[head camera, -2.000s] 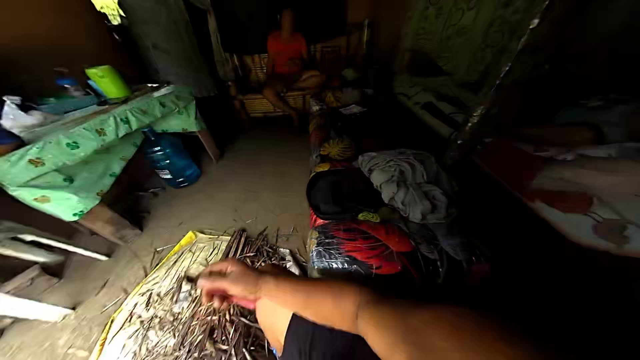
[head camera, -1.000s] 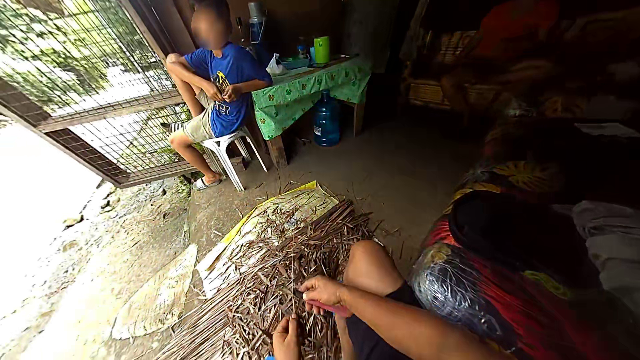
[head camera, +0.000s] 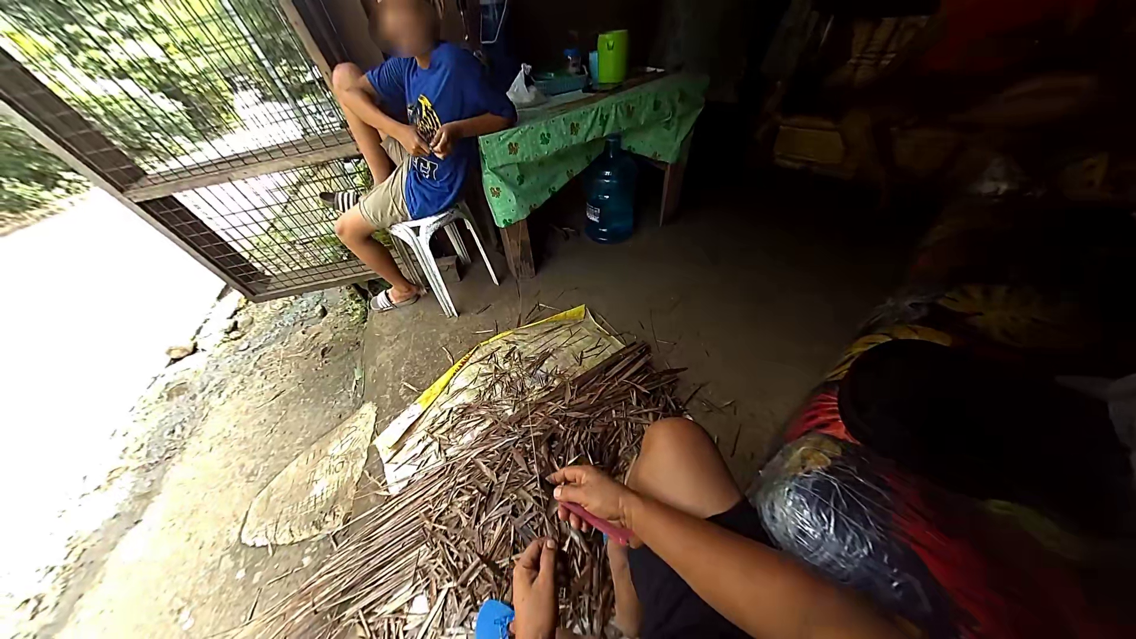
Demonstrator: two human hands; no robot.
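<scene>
My right hand (head camera: 590,501) is closed around a tool with a pink-red handle (head camera: 596,522), which points back toward the wrist; its working end is too small to make out. Below and left of it, my left hand (head camera: 535,581) has thumb and fingertips close together; whether a thin strip lies between them cannot be told. Under both hands spreads a heap of dry brown leaf strips or stalks (head camera: 497,497), with long thin stalks fanning toward the lower left. Part of the heap lies on a yellow-edged sack sheet (head camera: 541,346). My bent knee (head camera: 683,457) is beside the right hand.
A person in a blue shirt (head camera: 444,115) sits on a white plastic stool (head camera: 435,240) by a mesh gate (head camera: 222,133). A table with a green cloth (head camera: 586,133) stands behind, a blue water jug (head camera: 611,195) under it. Plastic-wrapped bundles (head camera: 825,506) lie at right.
The view has swung left since the first frame. My left hand, not visible two seconds ago, now shows near the right one. The seated person in blue stays on the stool since one second ago.
</scene>
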